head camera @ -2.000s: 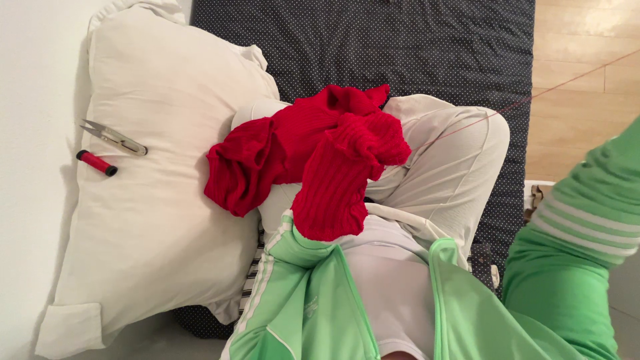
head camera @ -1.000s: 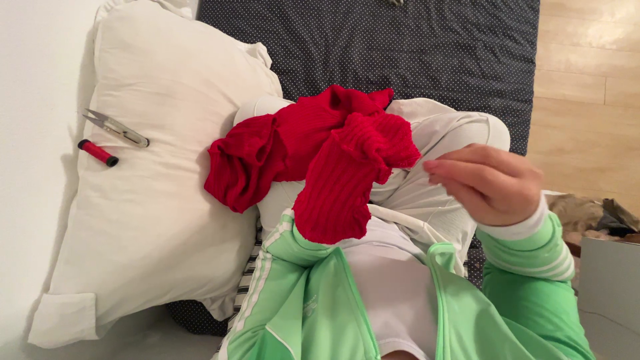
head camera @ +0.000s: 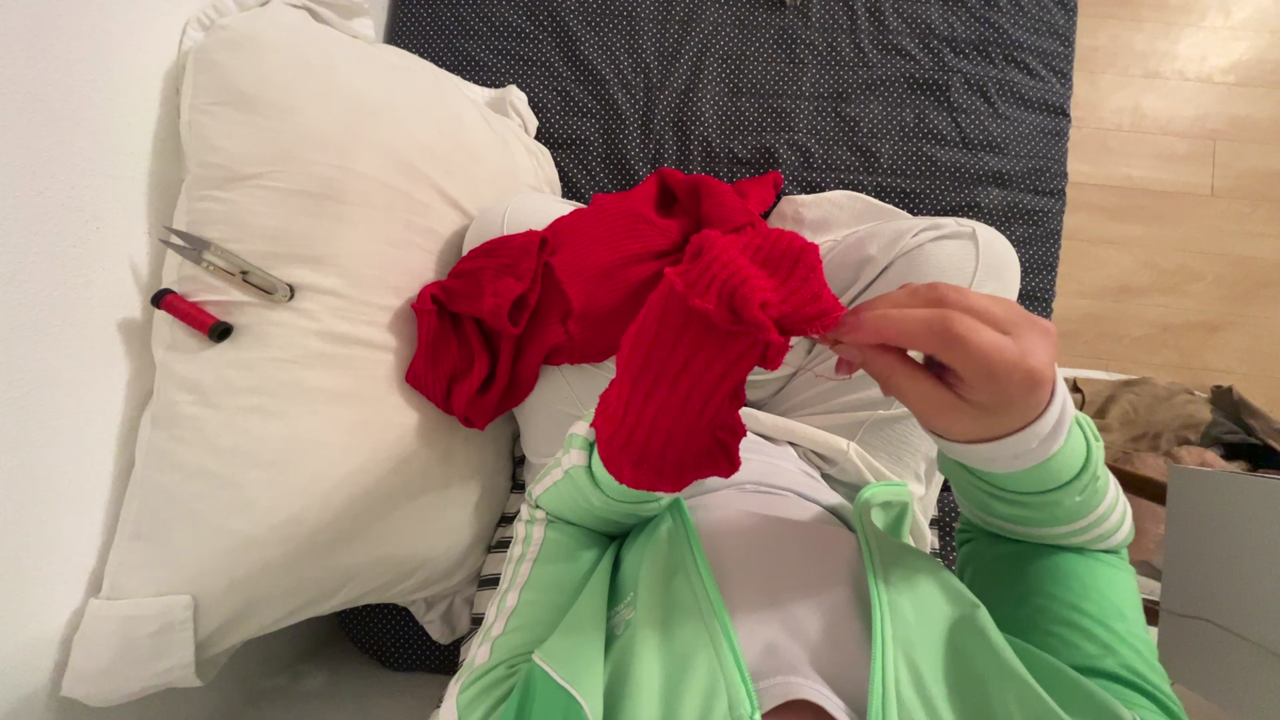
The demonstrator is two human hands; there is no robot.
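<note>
A red ribbed knit garment lies across my lap, and one tube-like part of it covers my left hand and wrist. My left hand is hidden inside the knit, so its fingers do not show. At the right edge of the knit, my right hand has thumb and forefinger pinched together at the fabric's rim. Some fine red thread shows just below those fingertips; whether a needle is there is too small to tell. Thread snips and a spool of red thread rest on the white pillow to the left.
The white pillow lies beside my left knee, against a white wall. Under me is a dark polka-dot mattress cover. Beyond its right edge are a wooden floor, a container with brown fabric and a grey panel.
My right arm, out to the far right two seconds ago with a thread stretched from the knit, has come in; the hand now touches the knit's right edge. The covered left hand has barely moved.
</note>
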